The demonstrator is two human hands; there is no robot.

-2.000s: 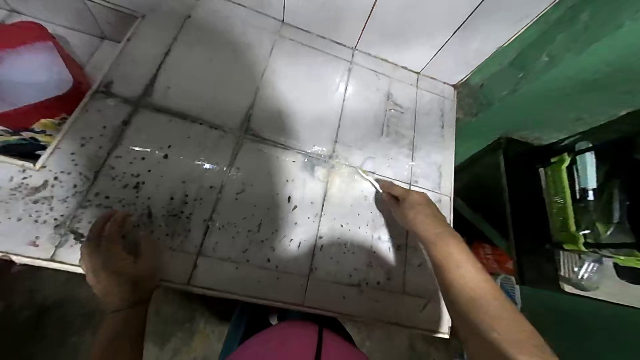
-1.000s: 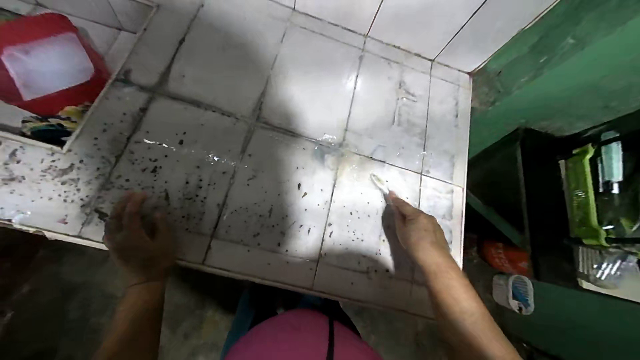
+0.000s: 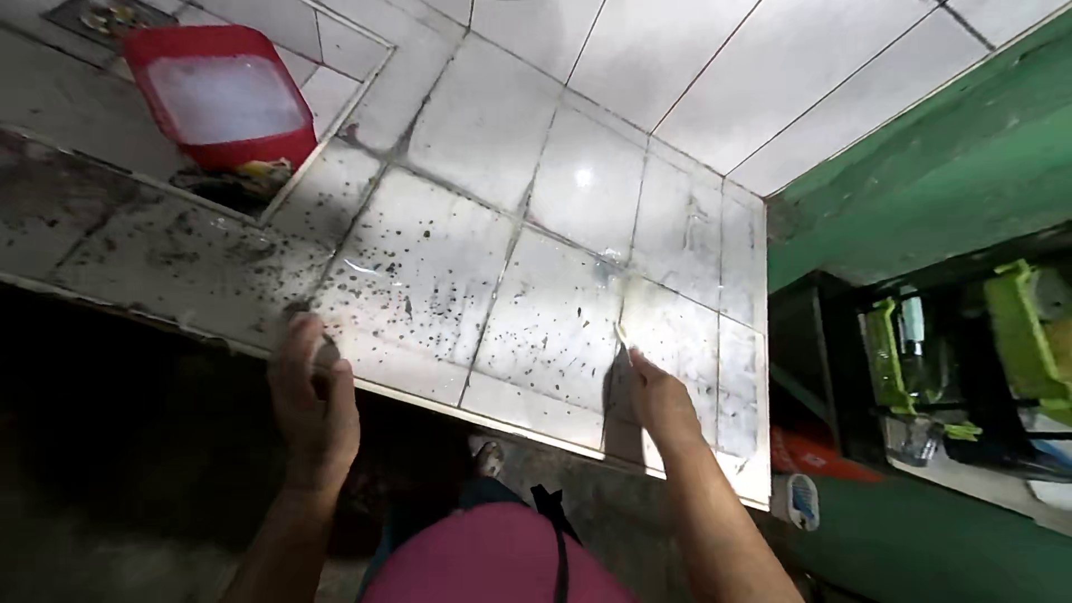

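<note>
My right hand (image 3: 666, 402) grips a thin, pale-tipped tool (image 3: 621, 333), perhaps a brush, with its tip at a grout line of the white tiled counter (image 3: 544, 293). Its bristles, if any, are too small to tell. At the counter's front edge is my left hand (image 3: 314, 394), fingers curled around something dark and small that I cannot make out. Dark specks and wet patches are scattered over the tiles, densest near my left hand. A yellowish stain (image 3: 641, 293) lies just beyond the tool's tip.
At the upper left, a red basin (image 3: 226, 151) of whitish, cloudy liquid stands in the recessed tiled sink, with a crumpled cloth (image 3: 268, 172) below it. A dark rack (image 3: 846, 352) with green plastic holders stands at the right, near a small white container (image 3: 802, 501). White tiled wall rises behind the counter.
The view has shifted left, showing more of the sink and basin. My right hand has moved the tool's tip from near the stain's far side toward the counter's front.
</note>
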